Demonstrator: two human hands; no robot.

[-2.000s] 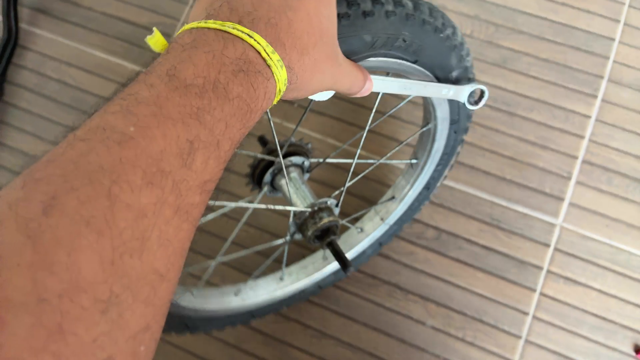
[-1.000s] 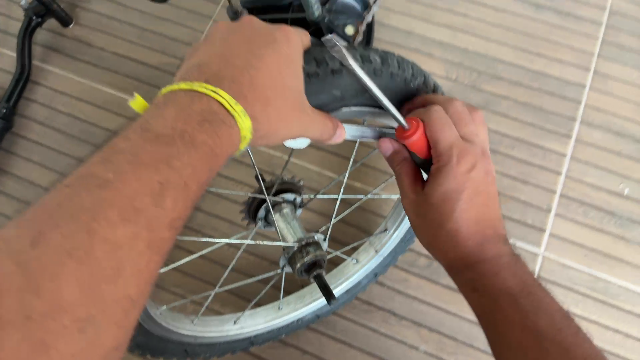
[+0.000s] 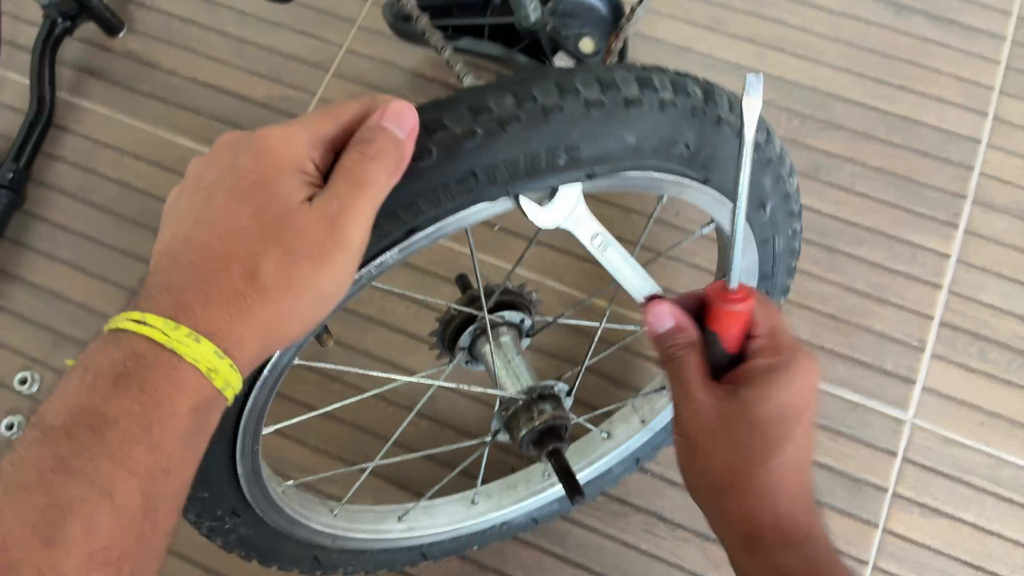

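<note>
A small bicycle wheel leans at an angle over the floor, its black knobbly tire (image 3: 608, 120) around a silver rim (image 3: 376, 538). At its middle are the hub (image 3: 508, 360), a toothed sprocket (image 3: 488, 320) and a threaded axle end (image 3: 566, 474). My left hand (image 3: 280, 216), with a yellow band at the wrist, is on the tire at the upper left, fingers curled over it. My right hand (image 3: 744, 408) holds both a combination wrench (image 3: 604, 244), open end toward the rim, and a flathead screwdriver (image 3: 730, 320) with a red and black handle, blade up.
Bicycle parts with a chain (image 3: 436, 40) lie beyond the tire at the top. A black bent bar (image 3: 40, 104) is at the upper left. Two flanged nuts (image 3: 26, 382) rest on the wood-look tiled floor (image 3: 904, 240) at the left edge.
The wrench was in my left hand two seconds ago; now my right hand has it along with the screwdriver. My left hand has moved onto the tire. My right hand came into view one second ago.
</note>
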